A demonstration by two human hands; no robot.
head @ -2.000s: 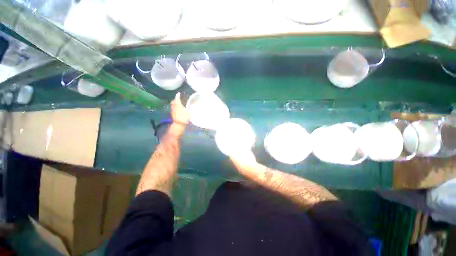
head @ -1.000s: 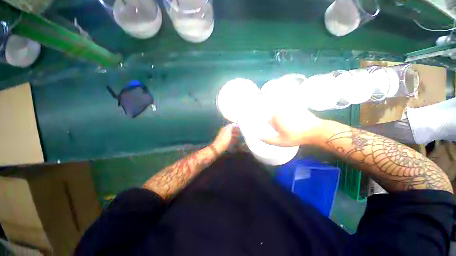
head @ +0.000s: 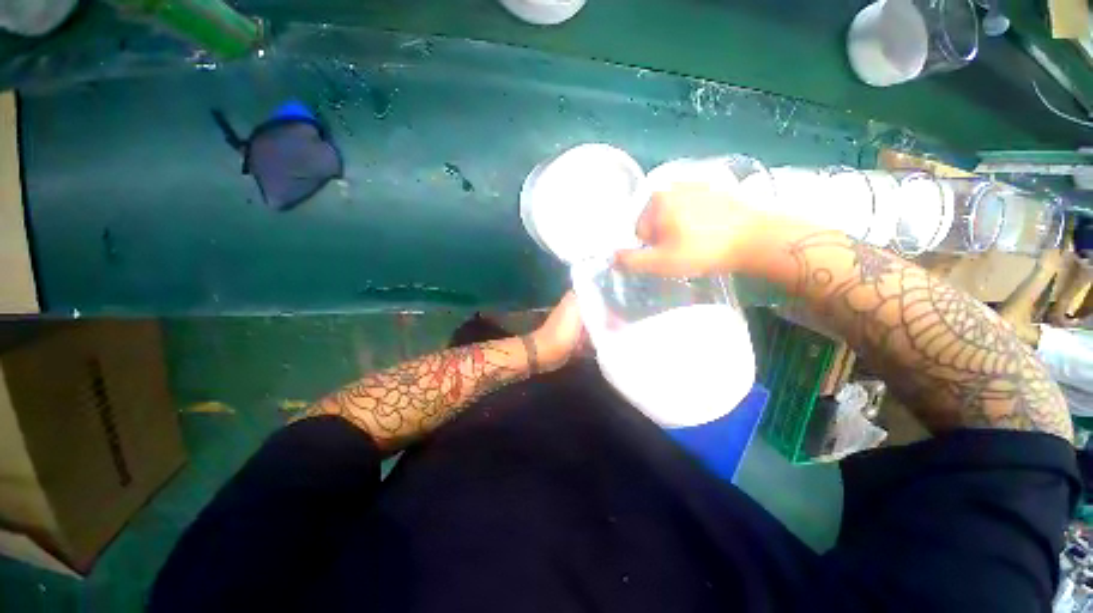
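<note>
A clear-walled vessel with a white lower part (head: 677, 359) is tilted in front of my body, beyond the near bench edge. My right hand (head: 695, 228) grips its upper rim end. My left hand (head: 559, 335) is at the vessel's left side, fingers partly hidden; whether it grips is unclear. Another white vessel (head: 587, 201) stands on the bench just behind, overexposed. More vessels stand in a row to the right, such as a clear-walled one (head: 925, 213).
A dark cloth with a blue patch (head: 291, 158) lies on the wet green bench (head: 408, 228). A vessel (head: 889, 42) lies on the far belt. A cardboard carton (head: 90, 431) is at lower left, a blue bin (head: 734, 437) below, a green crate (head: 797, 383) right.
The held vessel, overexposed a second ago, now shows its clear wall and white part. The view has shifted downward. Earlier, both hands were over the bench at separate vessels.
</note>
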